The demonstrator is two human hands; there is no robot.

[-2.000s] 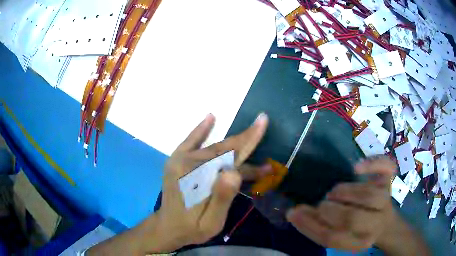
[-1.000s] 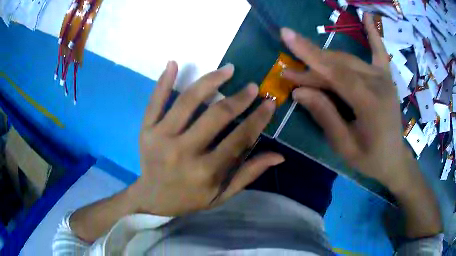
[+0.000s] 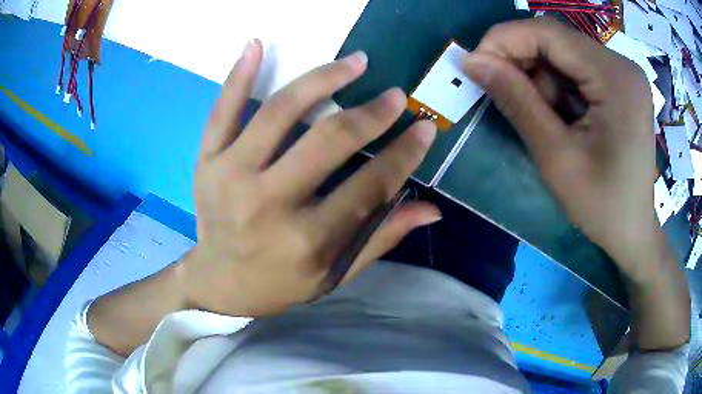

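An orange flexible circuit [image 3: 436, 115] lies on the green mat. A white adhesive piece [image 3: 446, 91] with a dark square hole covers most of it, leaving an orange edge showing. My right hand [image 3: 585, 115] pinches the piece's upper right corner between thumb and finger. My left hand [image 3: 300, 185] is spread, back up, its fingertips at the circuit's lower left edge by the wire end. A thin dark strip [image 3: 362, 240], seen nearly edge-on, is held between its thumb and palm. The wire leads are hidden under the left hand.
A white board [image 3: 200, 38] lies at upper left, with orange circuits and red wires [image 3: 91, 35] on its left. A heap of white finished pieces [image 3: 677, 146] lies at right. A thin pale strip [image 3: 462, 142] runs to the mat's near edge. Blue floor shows below.
The orange circuit, bare one second ago, now has a white adhesive piece over it. My right hand has brought its fingertips to that piece's corner. The view has shifted; my left hand stays beside the circuit.
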